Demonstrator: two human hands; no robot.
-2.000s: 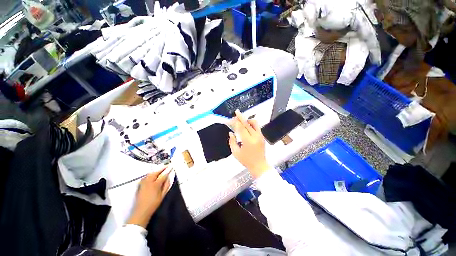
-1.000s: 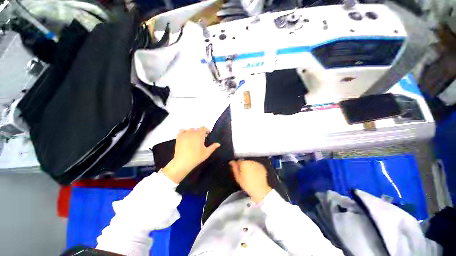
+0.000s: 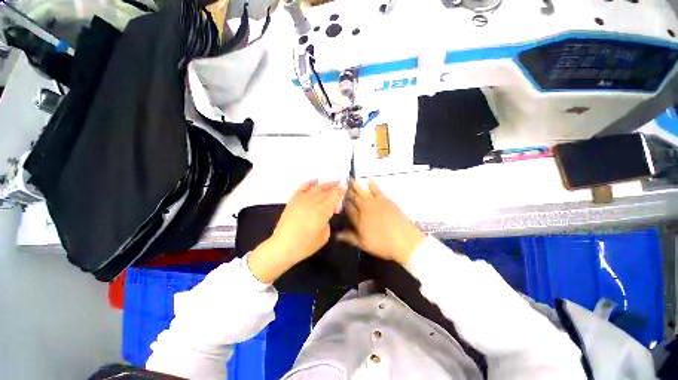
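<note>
My left hand (image 3: 303, 223) and my right hand (image 3: 378, 221) meet at the table's front edge, just below the presser foot and needle (image 3: 352, 122). Their fingertips pinch a narrow folded edge that runs up towards the needle. A black garment panel (image 3: 271, 256) hangs from under my hands over the edge onto my lap. A white garment panel (image 3: 286, 159) lies flat left of the needle. The fingertips partly hide the edge they hold.
A heap of black panels (image 3: 115, 148) lies at left. Right of the needle are a small yellow-brown block (image 3: 382, 141), stacked black pieces (image 3: 453, 128), pens (image 3: 524, 154) and a smartphone (image 3: 604, 160). The machine head (image 3: 476, 59) stands behind. Blue crates (image 3: 595, 274) are below.
The view has moved closer to the needle. My hands, apart over the black panel a second ago, have come together and up towards the needle, gripping the narrow edge.
</note>
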